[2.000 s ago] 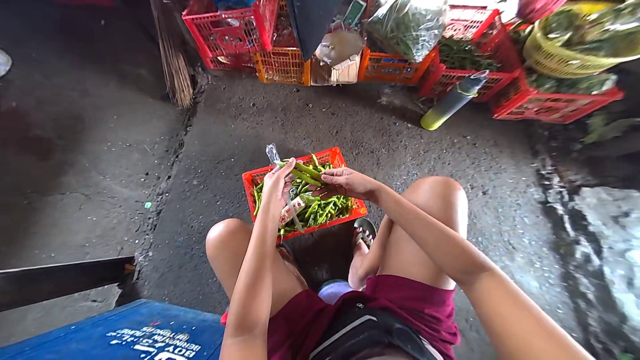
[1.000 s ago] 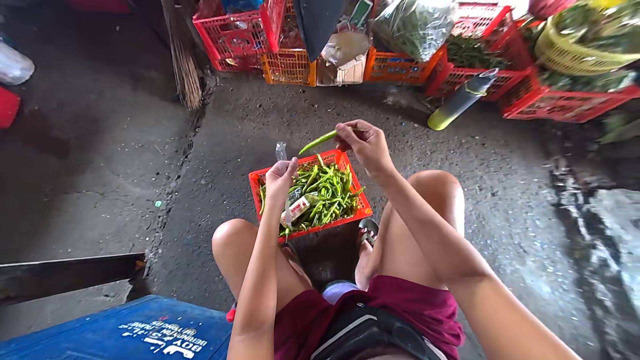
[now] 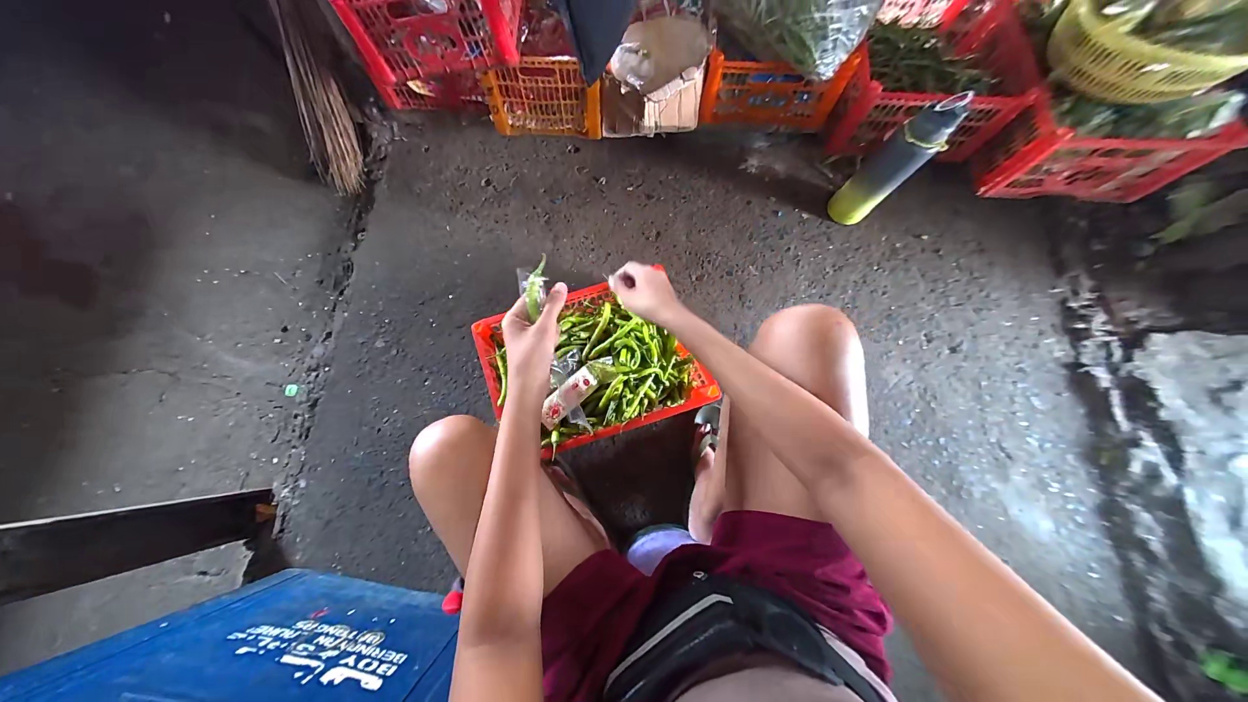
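A red plastic crate (image 3: 639, 421) full of long green chili peppers (image 3: 634, 356) stands on the ground between my feet. My left hand (image 3: 534, 327), above the crate's left back corner, holds a small clear plastic bag (image 3: 526, 283) with a green pepper (image 3: 536, 290) sticking up out of it. Over the back edge of the crate is my right hand (image 3: 643, 291), its fingers curled; whether something small is between them cannot be told. On the peppers lies a pack of clear plastic bags (image 3: 570, 395) with red print.
Red crates (image 3: 1111, 166) and orange crates (image 3: 546, 97) with vegetables line the far side. A tumbler (image 3: 897, 161) stands before them. A stick broom (image 3: 317, 107) is at the upper left, a blue box (image 3: 234, 634) with writing at the lower left.
My right hand held a green pepper one second ago, up and right of the crate; it has come lower, and that pepper no longer shows in it. A pepper now shows in the bag at my left hand.
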